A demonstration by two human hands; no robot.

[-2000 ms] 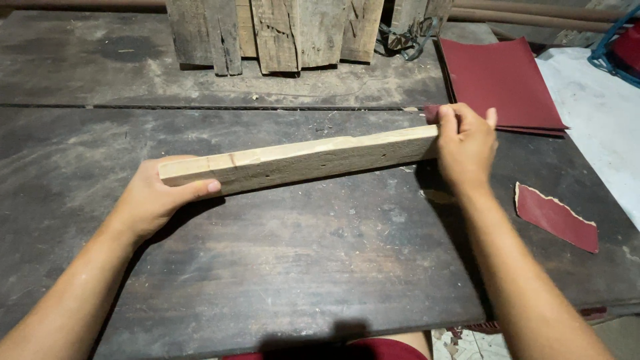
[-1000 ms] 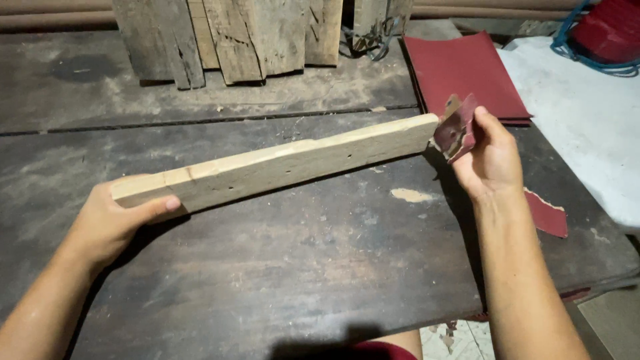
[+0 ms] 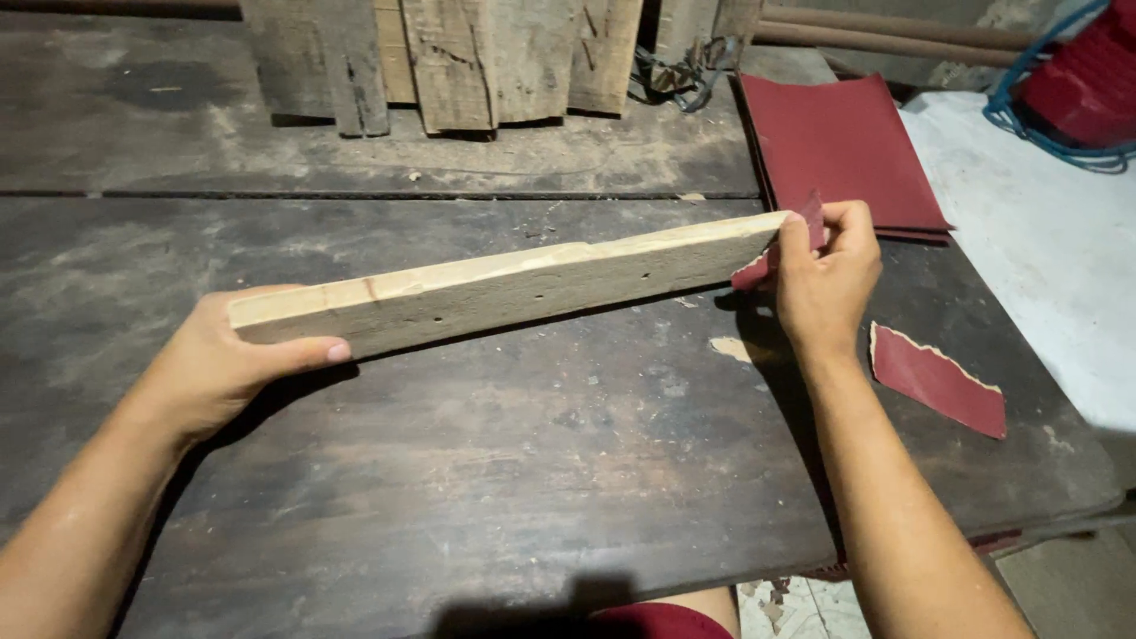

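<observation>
A wooden board (image 3: 532,284) with small holes in its face stands on its long edge, tilted, over the dark table. My left hand (image 3: 240,346) grips its left end, thumb on the near face and fingers behind. At the board's right end, my right hand (image 3: 825,275) holds a folded piece of red sandpaper (image 3: 813,226) against the corner, partly hidden by the fingers. A torn strip of red sandpaper (image 3: 939,382) lies on the table to the right of my right wrist.
Several rough wooden planks (image 3: 532,62) stand at the back beside a tangle of dark wire or cord (image 3: 670,80). A stack of red sandpaper sheets (image 3: 843,146) lies at the table's right edge (image 3: 1021,311). Beyond are a white surface (image 3: 1003,213) and a red object with blue cord (image 3: 1078,89).
A second ago my right hand was turned palm up with the crumpled sandpaper beside the board's end; now it has turned over, with the sandpaper against that end. My left hand keeps its hold.
</observation>
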